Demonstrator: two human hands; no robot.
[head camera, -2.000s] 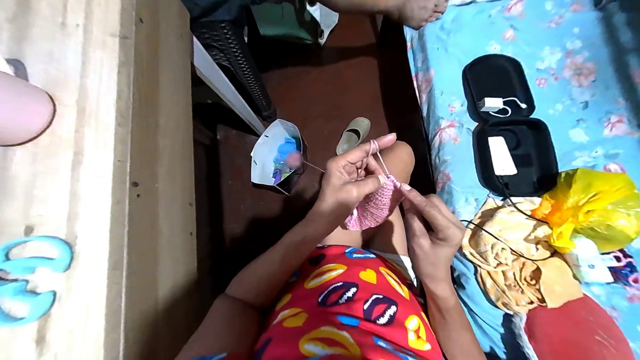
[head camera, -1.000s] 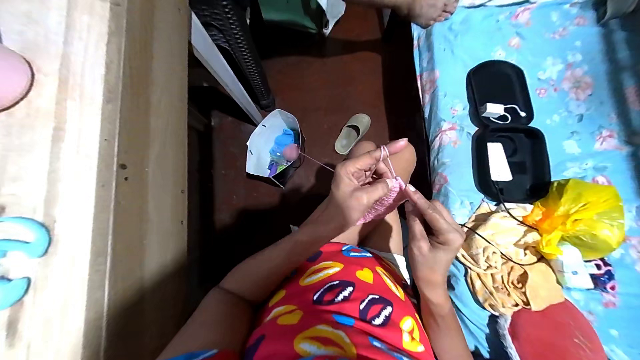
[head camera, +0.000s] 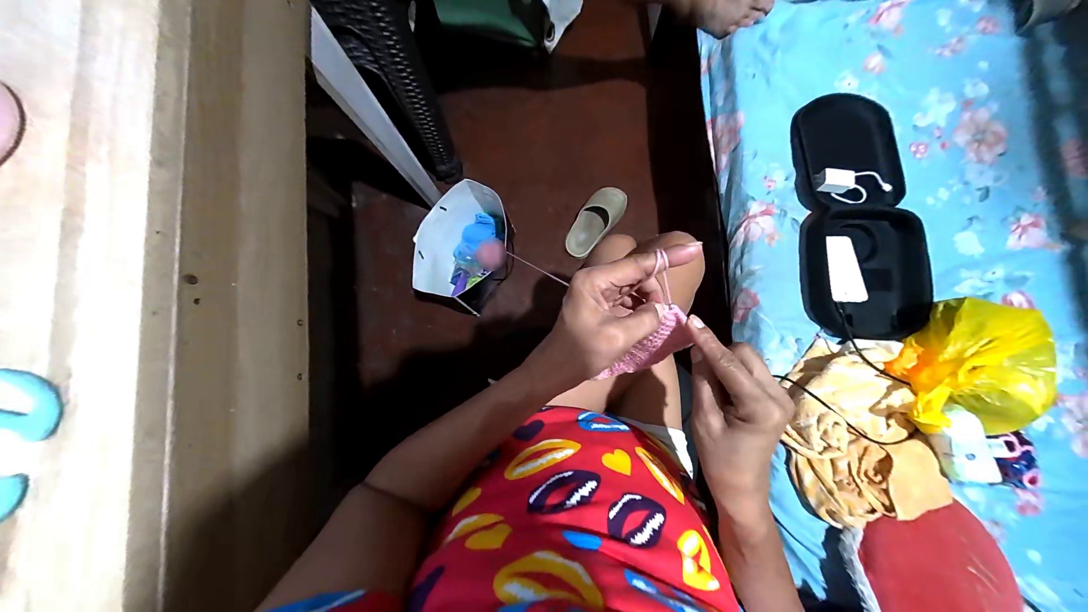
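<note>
Above my lap, my left hand (head camera: 616, 306) pinches the top edge of a pink crocheted or knitted piece (head camera: 650, 347), with pink yarn looped around its raised index finger. My right hand (head camera: 735, 391) has its thumb and index fingertips at the right end of that edge; whatever slim tool it may hold is hidden. The yarn strand (head camera: 537, 269) runs left from my left hand to a pink yarn ball (head camera: 490, 254) at a white paper bag (head camera: 435, 246), which also holds blue and purple items.
A wooden surface (head camera: 238, 255) runs along the left. On the floor lies a beige clog (head camera: 597, 223). The flowered blue bed sheet (head camera: 756, 102) at right bears an open black case (head camera: 914, 272), a yellow plastic bag (head camera: 990, 365) and tan cloth (head camera: 850, 459). Another person's foot (head camera: 722, 13) is at the top.
Both hands remain at the pink piece, with the yarn loop around the left index finger throughout. The view has shifted slightly to the right.
</note>
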